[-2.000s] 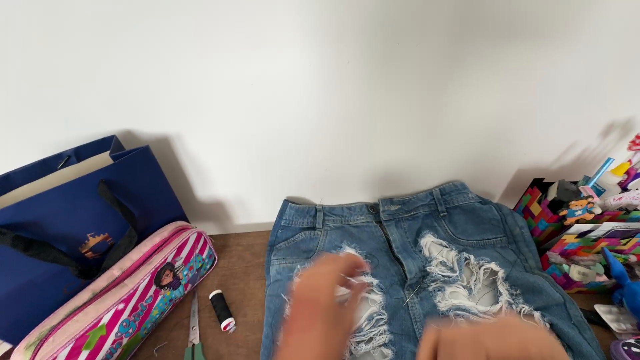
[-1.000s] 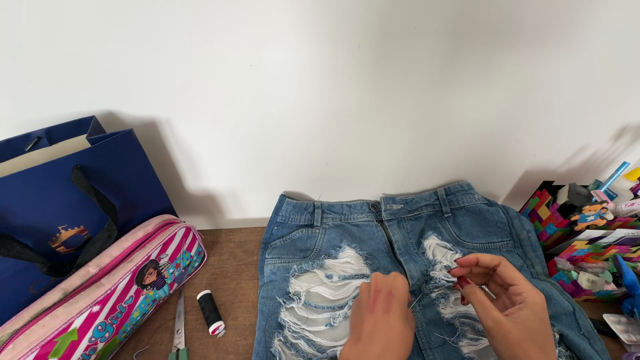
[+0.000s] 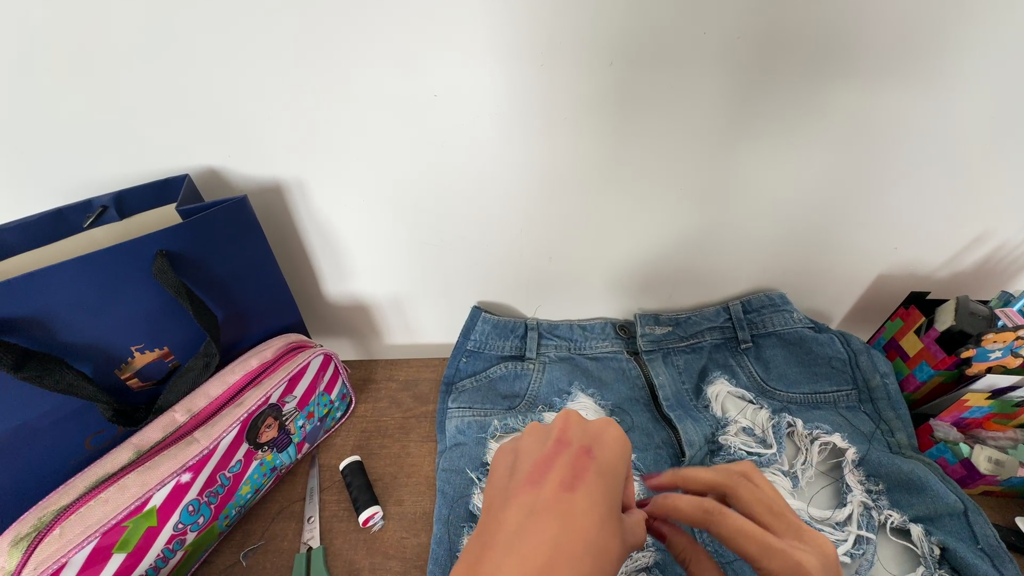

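Ripped blue denim jeans (image 3: 560,364) lie flat with the waistband against the wall and the zipper partly open. Over the front of them, my left hand (image 3: 560,488) is curled with its back to the camera, its fingertips hidden. My right hand (image 3: 728,512) meets it from the right, fingers bent and fingertips close to the left hand's; whether something thin is between them cannot be made out. A spool of black thread (image 3: 362,490) lies left of the jeans, beside scissors with green handles (image 3: 312,512). A dark thread shows faintly on the denim.
At the left stand a dark blue paper bag (image 3: 232,264) with black handles and, before it, a pink striped pencil case (image 3: 320,392). Colourful patterned boxes (image 3: 920,344) holding small items are at the right. A bit of thread (image 3: 252,550) lies on the wooden table (image 3: 396,400).
Both hands were blurred and apart at first. One second ago the right hand was raised with its fingers pinched; now it is lower and meets the left.
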